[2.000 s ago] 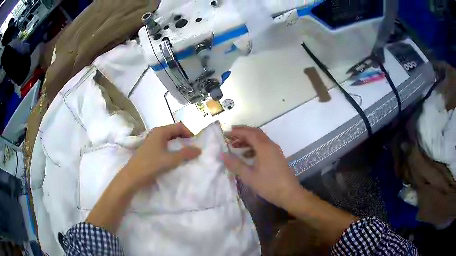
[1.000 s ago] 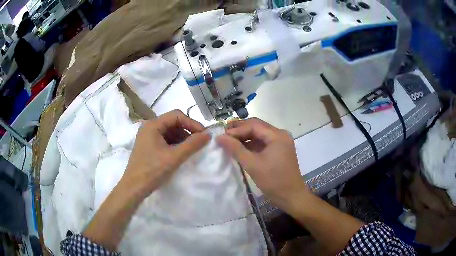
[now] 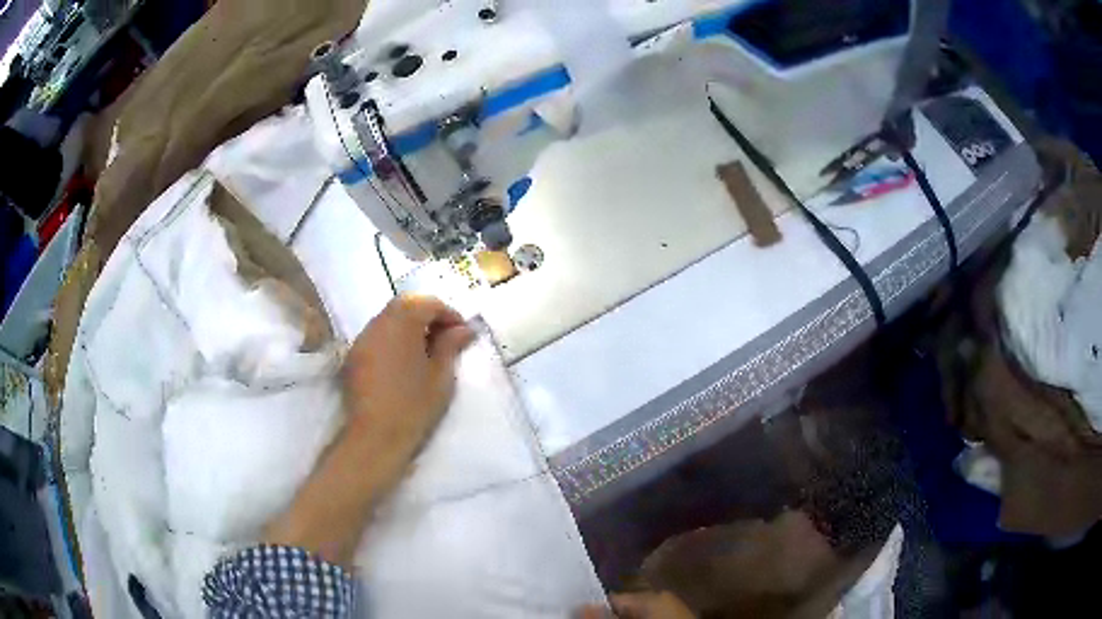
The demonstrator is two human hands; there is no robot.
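Note:
The white quilted padded panel point(image 3: 471, 532) lies on the table in front of the sewing machine point(image 3: 423, 133) and hangs over the front edge. My left hand point(image 3: 405, 375) pinches the panel's top corner just in front of the presser foot and needle area. My right hand point(image 3: 647, 605) is at the bottom edge of the picture, mostly cut off, by the panel's right edge; its fingertips are hidden or blurred. Brown shell fabric point(image 3: 260, 242) shows in a fold of the white at left. The brass-yellow block point(image 3: 494, 266) sits beside the needle.
Brown fabric point(image 3: 218, 97) is heaped behind at left. A brown tab point(image 3: 749, 203), black straps point(image 3: 852, 260), dark-handled snips point(image 3: 864, 155) and pink and blue pens point(image 3: 873, 185) lie at right. A ruler strip point(image 3: 773, 363) runs along the front edge. A brown and white bundle point(image 3: 1045, 314) is beyond.
My right hand has left the panel's top corner and moved down to the bottom edge of the picture. My left hand stays at the corner. The camera view has shifted.

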